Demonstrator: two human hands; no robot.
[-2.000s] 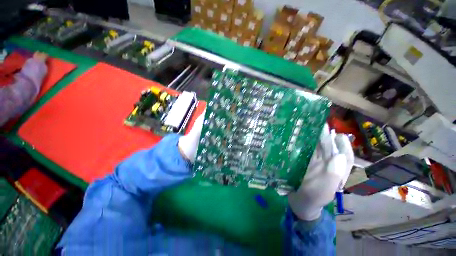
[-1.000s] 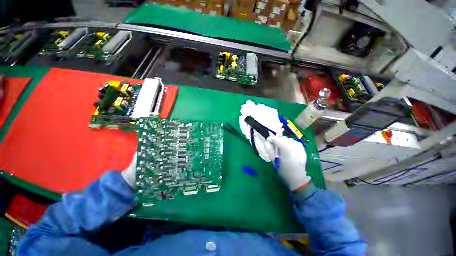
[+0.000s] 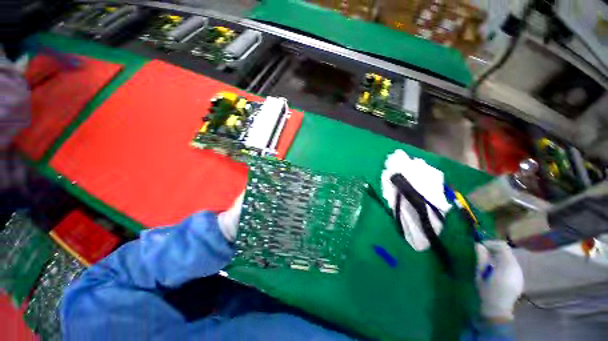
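The control board (image 3: 300, 216), green and dense with small parts, is held low and roughly flat over the green mat. My left hand (image 3: 232, 216), in a white glove, grips its left edge; most of the fingers are hidden. My right hand (image 3: 500, 276), gloved and blurred, is off to the right with the blue end of a marker pen (image 3: 487, 272) showing in it. A black brush (image 3: 417, 200) lies across a crumpled white cloth (image 3: 421, 172), clear of my right hand. A small blue piece (image 3: 385, 255) lies on the green mat between board and cloth.
A power board (image 3: 245, 124) sits on the red mat (image 3: 153, 140) behind the control board. A yellow-and-blue stick (image 3: 463, 203) and a pump bottle (image 3: 503, 186) are right of the cloth. Power boards stand on the conveyor (image 3: 320, 83). A board bin (image 3: 83, 236) is lower left; a person's sleeve (image 3: 13, 100) is far left.
The control board has come down from being held up in both hands; only my left hand holds it now. My right hand moved from the board to the brush, then away right.
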